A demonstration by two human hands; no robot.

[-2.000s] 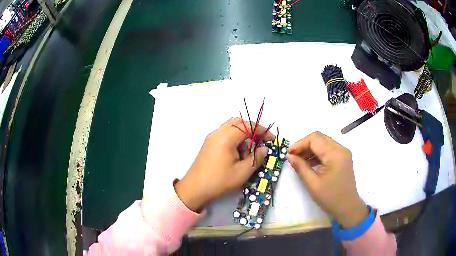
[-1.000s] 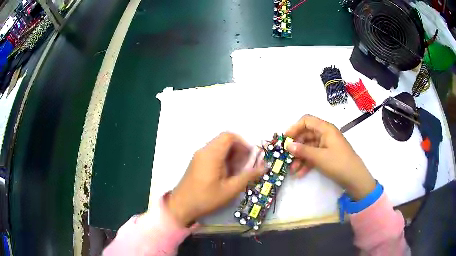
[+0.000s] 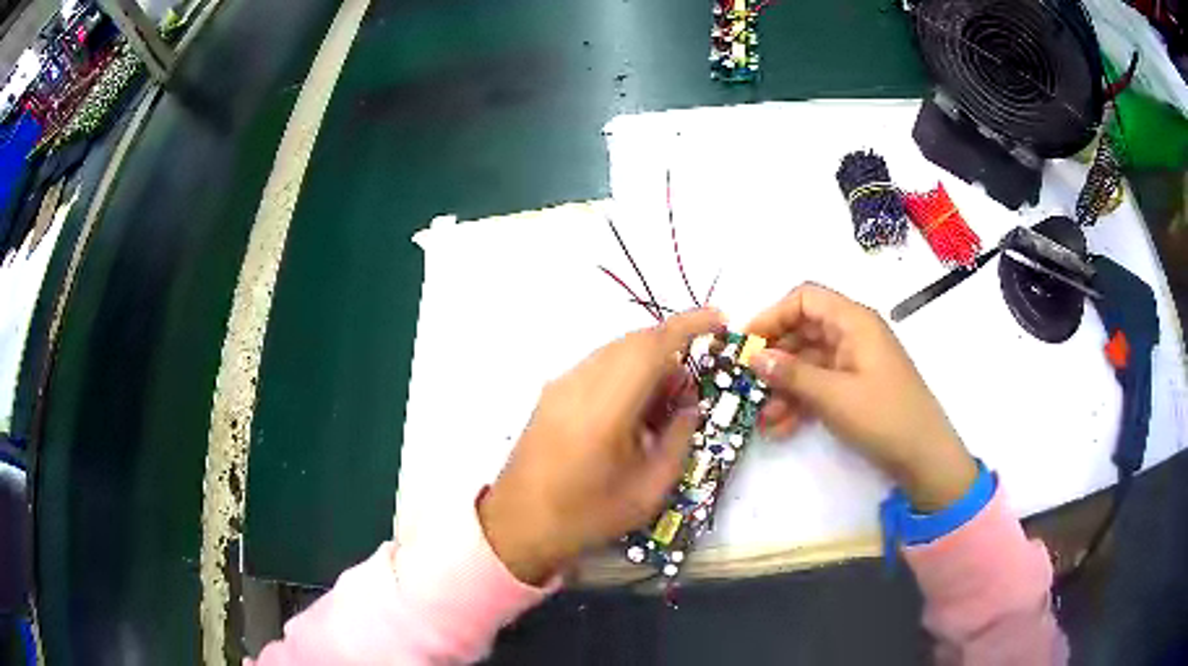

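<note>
A circuit board panel [image 3: 710, 455] with yellow blocks and round pale-topped parts faces up, slanting from upper right to lower left over the white sheet. My right hand [image 3: 840, 377] pinches its upper right end between thumb and fingers. My left hand [image 3: 599, 449] is at its left edge, closed around lead wires; it hides part of the board. Thin red and black lead wires [image 3: 637, 276] fan out beyond my left fingertips.
A black wire bundle [image 3: 872, 199] and red wire bundle [image 3: 941, 224] lie at upper right. Beyond are tweezers [image 3: 932, 289], a round dark dish [image 3: 1042, 306], a soldering gun [image 3: 1128, 358] and a fan [image 3: 1007, 59]. Another board [image 3: 735, 39] lies at the top on the green bench [image 3: 456, 104].
My right hand has moved from beside the board's upper end onto it. My left hand left the wires, blurred, and is now back at them. The wires point further up and left.
</note>
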